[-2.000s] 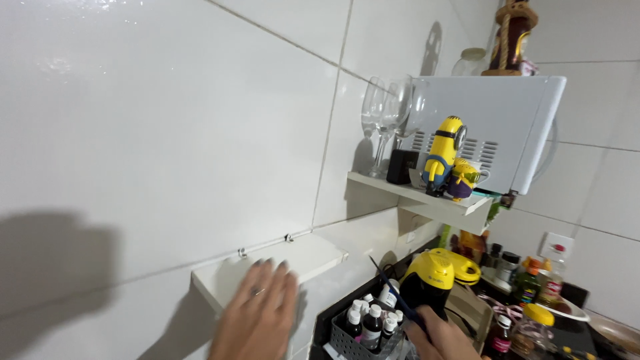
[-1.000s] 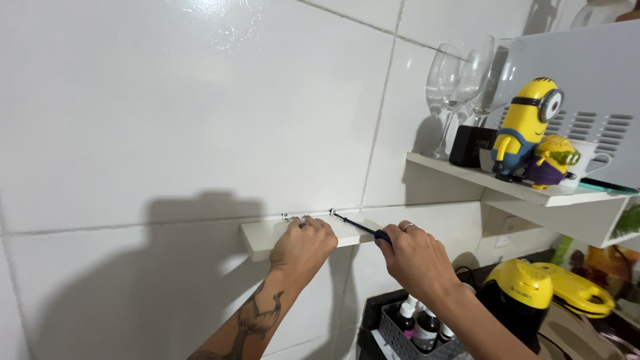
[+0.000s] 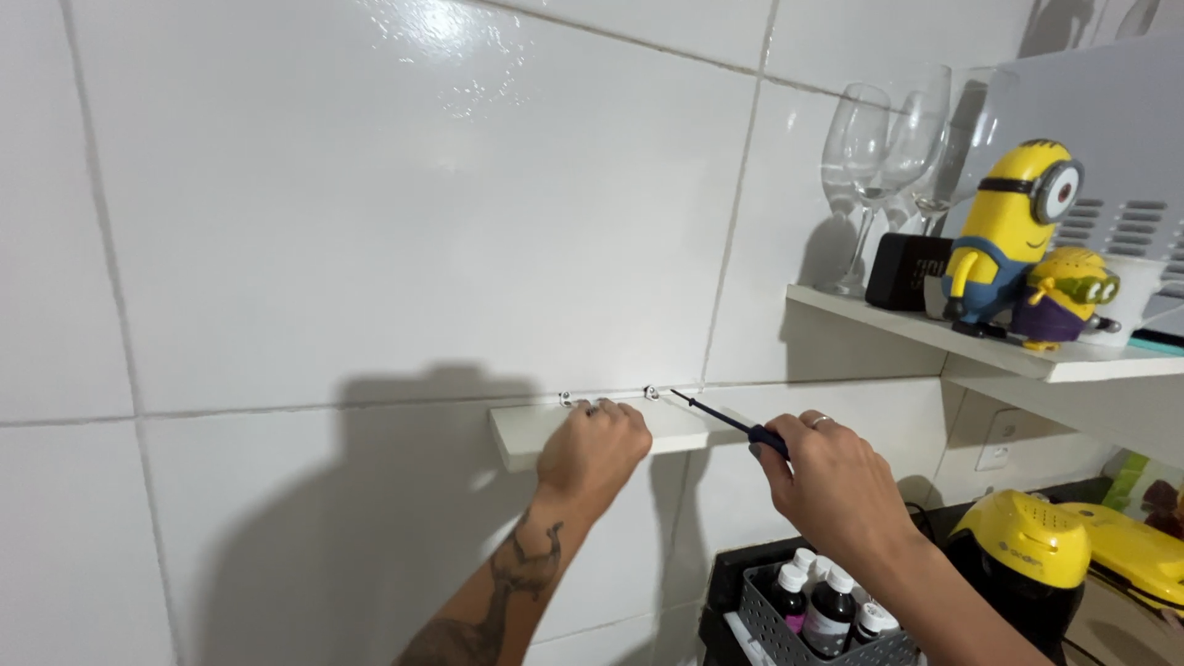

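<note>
A small white shelf board lies flat against the tiled wall, with small metal brackets at its rear edge. My left hand is curled over the board's top and front edge, below the brackets; whether its fingers pinch anything small is hidden. My right hand, with a ring on one finger, grips the dark handle of a screwdriver. The screwdriver's tip points left, just right of the right-hand bracket and apart from it.
At the right, a higher white shelf bears wine glasses, a black box and yellow figurines. Below stand a grey basket of bottles and a yellow and black appliance. A wall socket is behind them.
Two seconds ago my right hand was low by the bottles; it came up to the shelf board with the screwdriver. Since one second ago, the screwdriver's tip has come away from the right bracket.
</note>
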